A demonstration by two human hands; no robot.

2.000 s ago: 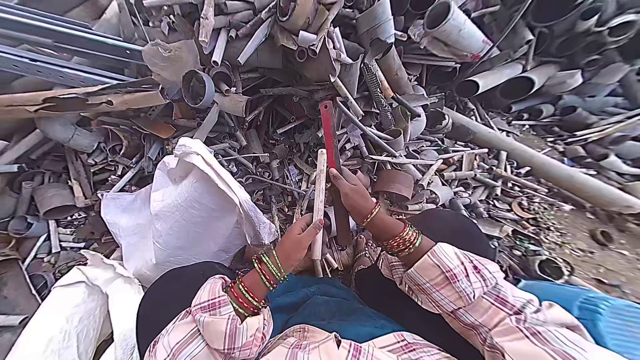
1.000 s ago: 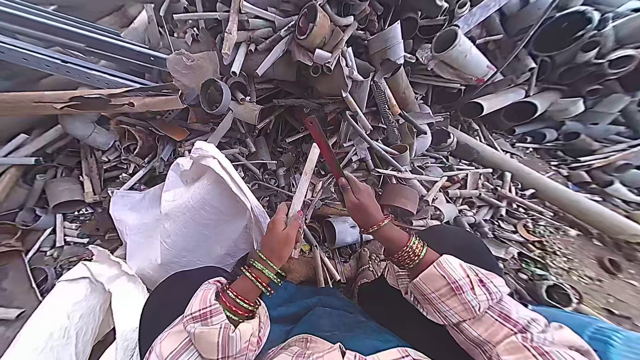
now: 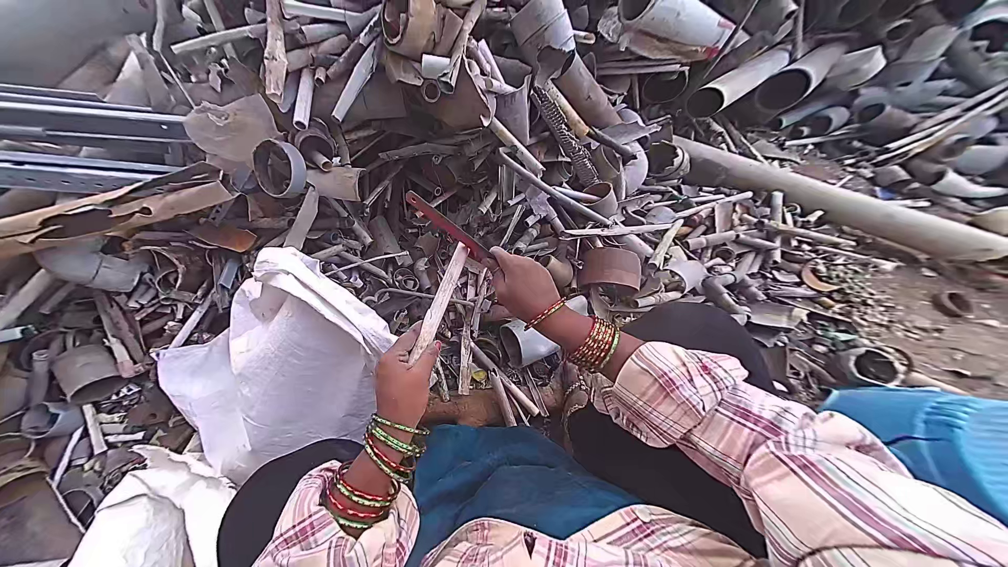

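Note:
My left hand (image 3: 404,378) is closed around the lower end of a pale, flat strip (image 3: 441,303), which looks like scrap pipe and slants up to the right. My right hand (image 3: 520,279) grips a long, flat red tool (image 3: 447,224), perhaps a blade; its far end, with a small hole, points up and left. The tool passes just beyond the strip's upper tip; whether they touch is unclear. Below my right hand lies a short grey pipe piece (image 3: 529,342) in the scrap. A brown pipe ring (image 3: 610,269) sits to the right.
Broken pipes and scraps heap up ahead. A white woven sack (image 3: 276,370) lies at the left, beneath grey metal channels (image 3: 87,126) farther off. One long pipe (image 3: 835,197) stretches across the right. A blue plastic object (image 3: 921,433) stands at the lower right.
The red tool has swung from nearly upright to a slant up and left. The pale strip, upright two seconds ago, now leans right. The grey pipe piece near my right hand has come into sight.

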